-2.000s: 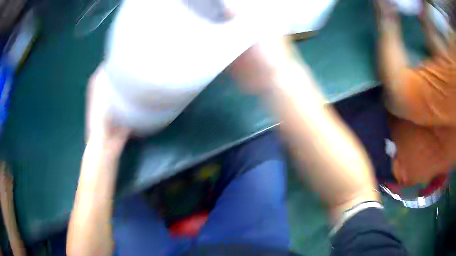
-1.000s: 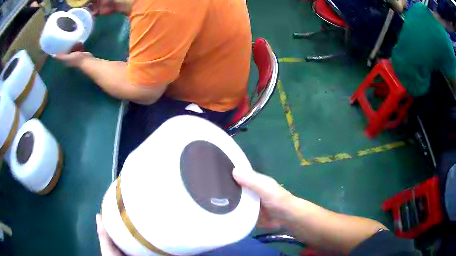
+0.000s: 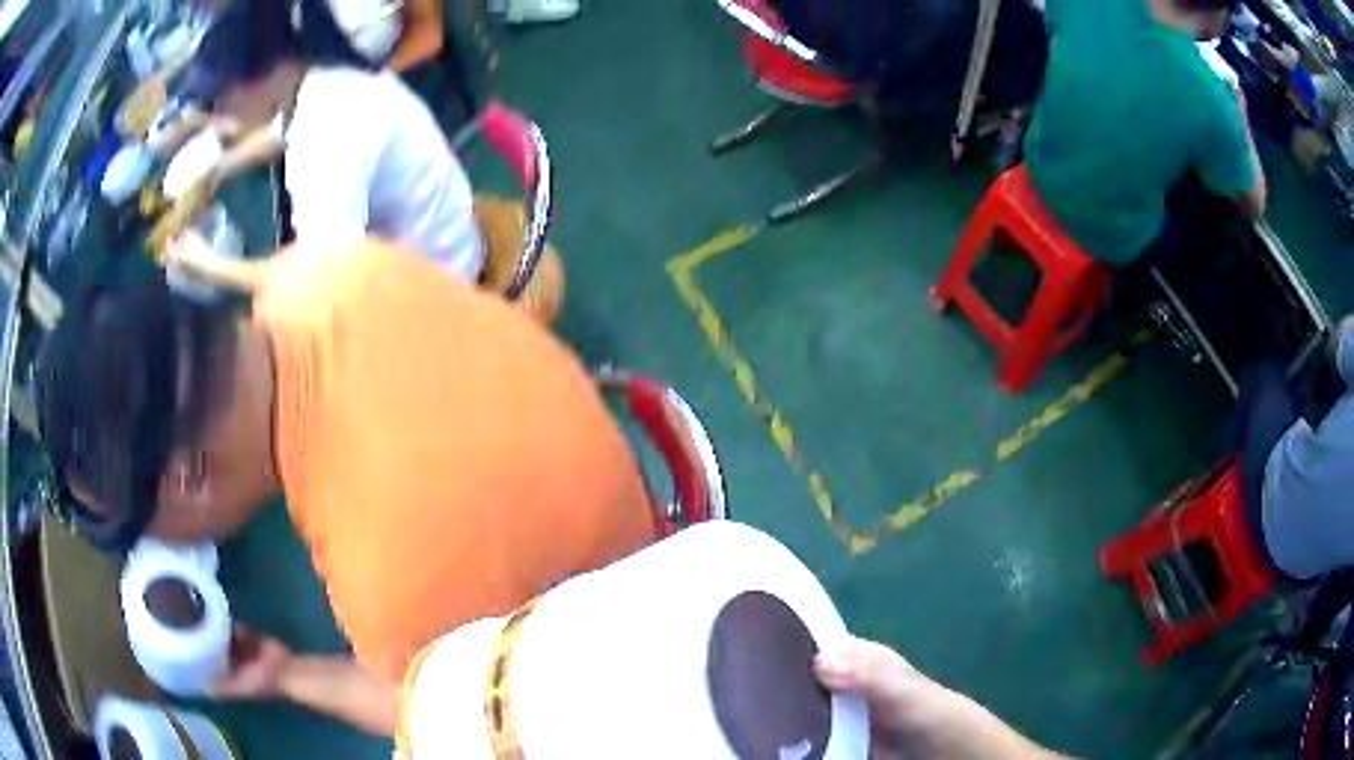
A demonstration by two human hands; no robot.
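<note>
A white rounded appliance unit (image 3: 624,668) with a dark brown oval top panel (image 3: 768,676) and a wood-coloured band lies tilted at the bottom centre, cut off by the lower edge. A second white part continues beyond the band on its left. My right hand (image 3: 891,698) grips the unit at its top end, fingers beside the oval. My left hand is not in view.
A person in orange (image 3: 446,475) sits just beyond the unit, a hand at another white unit (image 3: 175,616) on the bench. More units (image 3: 141,731) stand at lower left. Red stools (image 3: 1025,275) and yellow-black tape (image 3: 772,431) are on the green floor.
The view has swung up and the unit now sits lower and further right in it. My right hand still holds it. My left hand has gone out of view.
</note>
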